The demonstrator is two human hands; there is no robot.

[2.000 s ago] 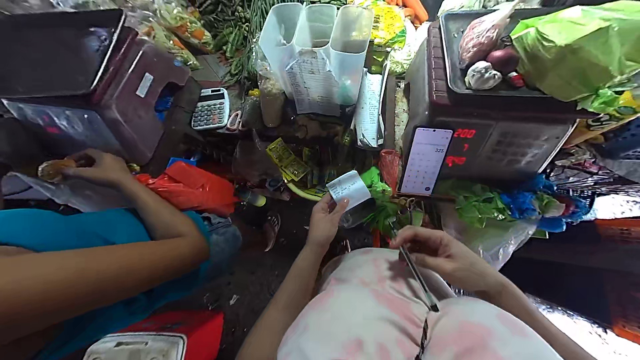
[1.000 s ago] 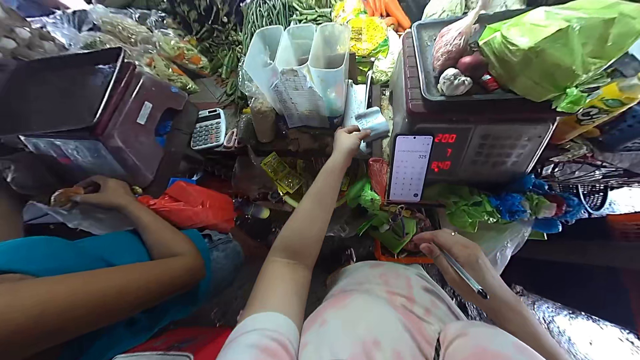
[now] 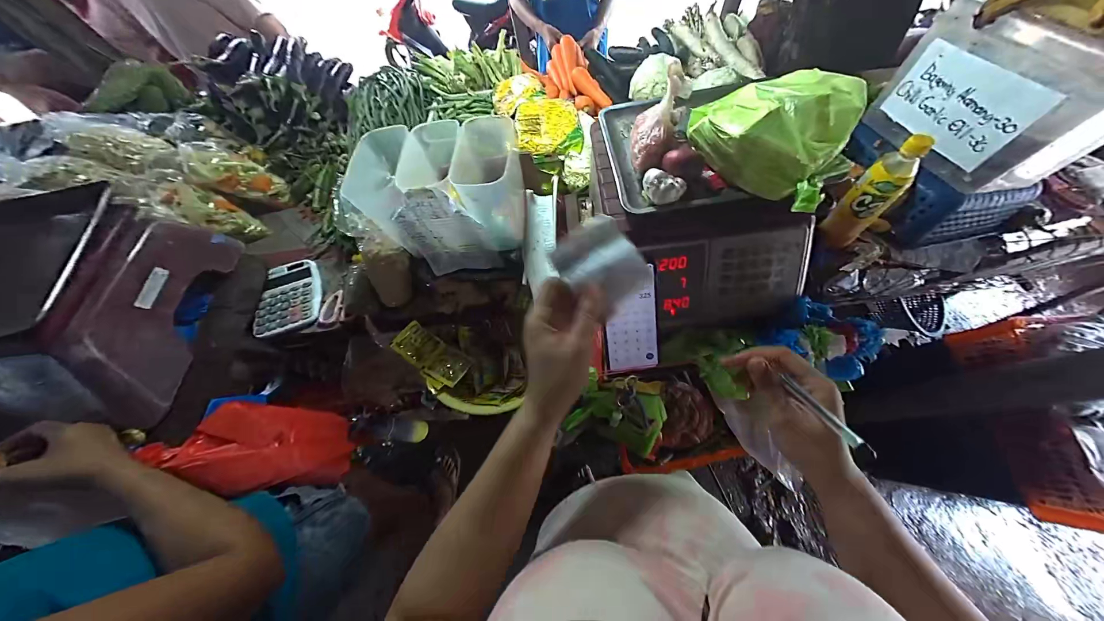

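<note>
My left hand (image 3: 565, 345) holds a small paper slip (image 3: 604, 263), blurred, in front of the digital weighing scale (image 3: 733, 267). A pen (image 3: 824, 414) lies between the fingers of my right hand (image 3: 798, 410), whose fingertips are at some green leaves (image 3: 720, 371) beside a clear plastic bag (image 3: 759, 435). A phone (image 3: 632, 332) showing a calculator leans upright against the scale. On the scale's tray (image 3: 621, 155) sit garlic (image 3: 662, 186), red onions (image 3: 683, 162), a small bag of meat-like contents and a green plastic bag (image 3: 772, 129). A folded paper pad (image 3: 541, 233) stands left of the scale.
Clear plastic holders (image 3: 487, 172) stand behind a desk calculator (image 3: 289, 297). At left, a co-worker's hand (image 3: 73, 453) is near a red plastic bag (image 3: 259, 444). Carrots (image 3: 573, 73), eggplants (image 3: 267, 69) and a yellow bottle (image 3: 875, 191) sit farther back. A yellow-rimmed bowl (image 3: 479, 405) holds packets.
My left hand has moved forward from near my lap with the paper slip and is now before the scale. My right hand, pen still held, has moved to the leaves and the clear bag.
</note>
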